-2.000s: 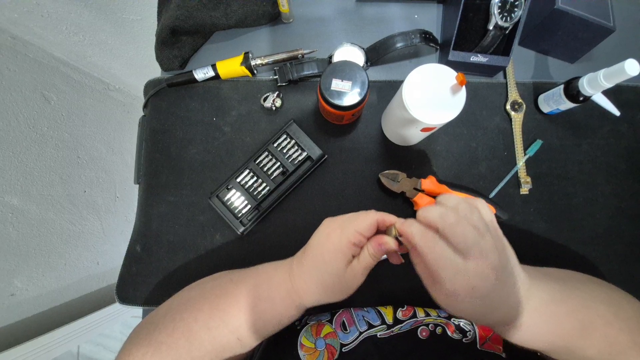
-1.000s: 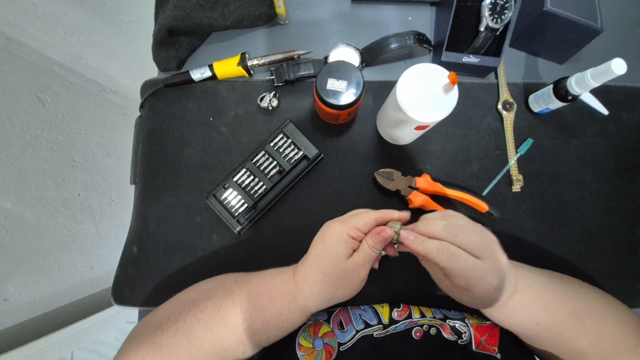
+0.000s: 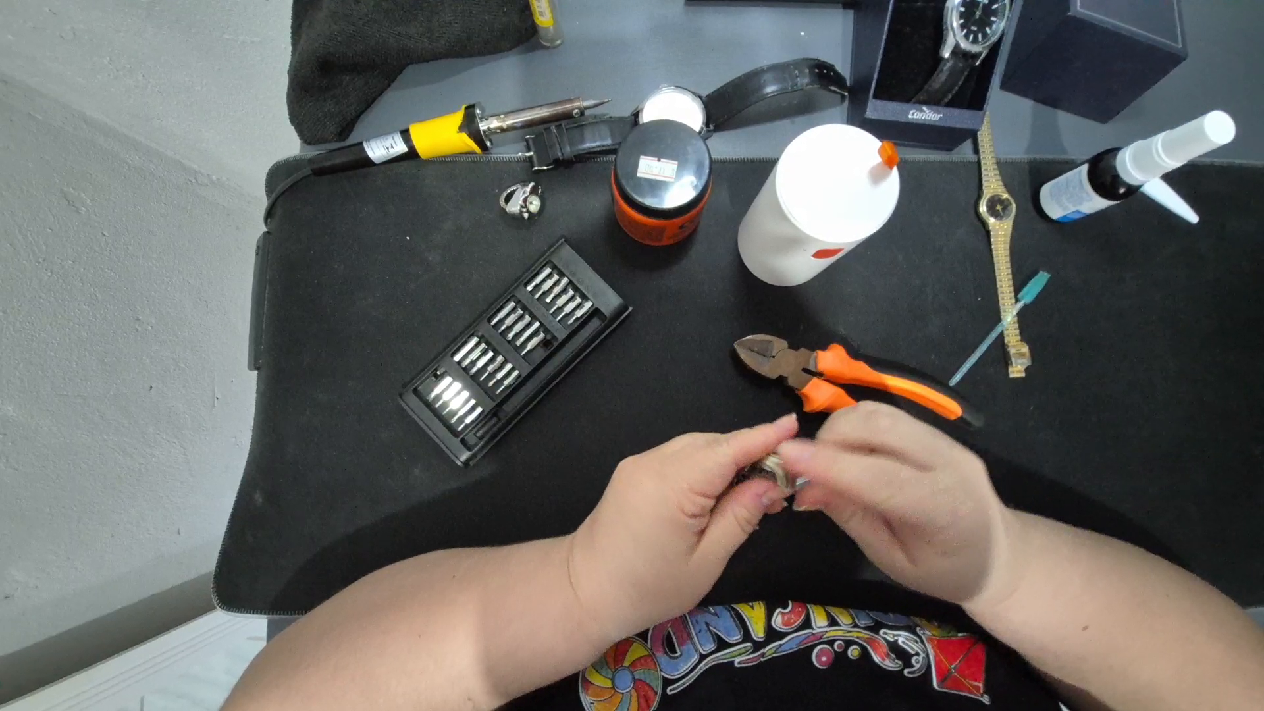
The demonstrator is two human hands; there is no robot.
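A small metallic object (image 3: 774,470), partly hidden by fingers and too small to name, is pinched between the thumb and fingers of my left hand (image 3: 681,504). My right hand (image 3: 894,494) meets it from the other side, thumb and fingertips drawn together at the object; whether they grip it cannot be told. Just beyond my right hand lie combination pliers with orange handles (image 3: 839,379), partly covered by that hand. To the left is a black case of screwdriver bits (image 3: 515,352).
Behind stand a black-lidded orange jar (image 3: 662,184) and a white bottle (image 3: 818,204). Around them lie a soldering iron (image 3: 449,133), a ring-like metal piece (image 3: 520,200), a strap watch (image 3: 673,107), a gold watch (image 3: 997,208), a teal brush (image 3: 999,328), a spray bottle (image 3: 1096,183) and a boxed watch (image 3: 976,24).
My right hand's fingers have shifted about the small object, which stays between both hands. The things on the mat have not plainly moved.
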